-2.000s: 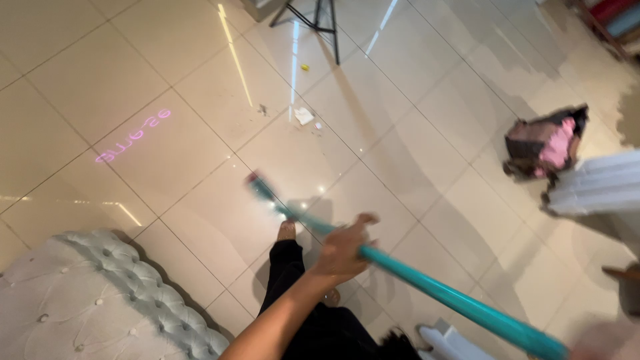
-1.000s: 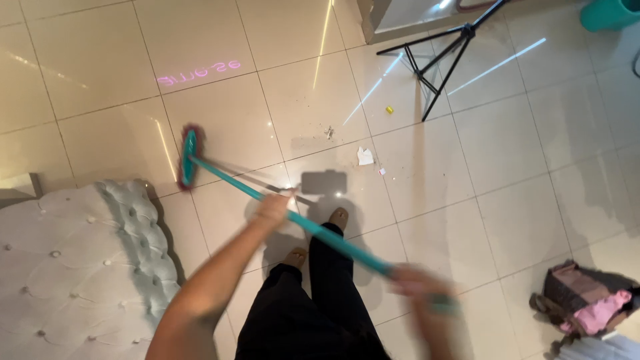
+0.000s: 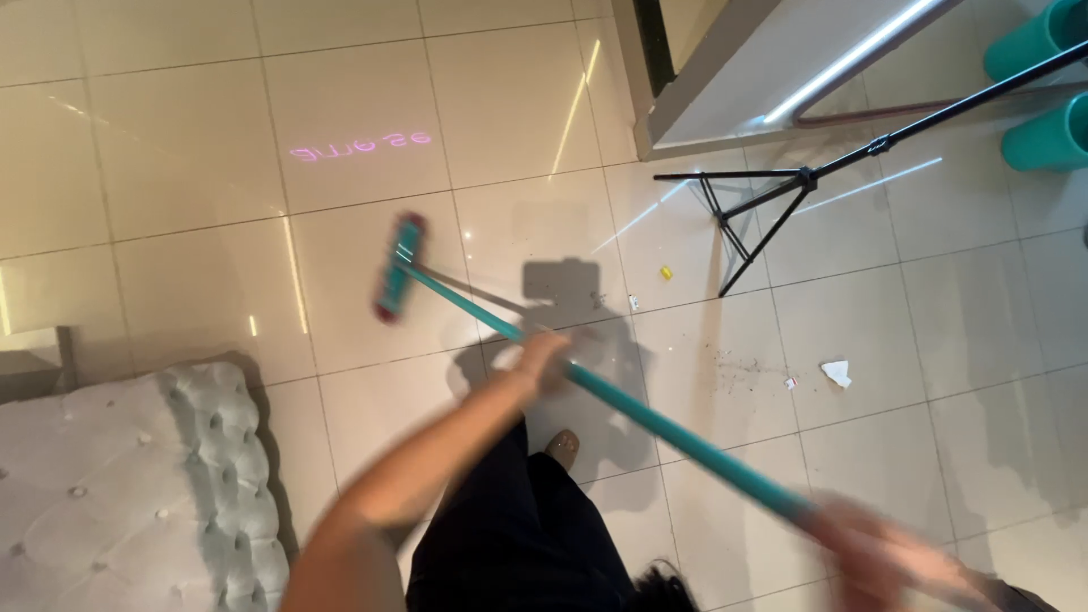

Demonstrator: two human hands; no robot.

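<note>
A teal broom handle (image 3: 680, 435) runs slantwise across the head view. My left hand (image 3: 544, 361) is closed around its middle, and my right hand (image 3: 867, 544), blurred, grips its upper end at lower right. The broom head (image 3: 400, 268), teal with dark red bristles, is over the tiled floor left of centre. To the right of it lie dark crumbs (image 3: 597, 299), a yellow scrap (image 3: 665, 273) and a small white scrap (image 3: 633, 303). Farther right are a larger white paper piece (image 3: 836, 372), a small red-and-white scrap (image 3: 790, 383) and more scattered dirt.
A tufted grey upholstered seat (image 3: 127, 493) fills the lower left. A black tripod stand (image 3: 807, 178) stands at upper right, near a lit cabinet base (image 3: 722, 76) and teal bins (image 3: 1050, 132). My bare foot (image 3: 563, 446) is below centre.
The view has shifted, bringing the teal bins and cabinet further in. Both hands still hold the broom. The bag seen earlier at the right is out of view.
</note>
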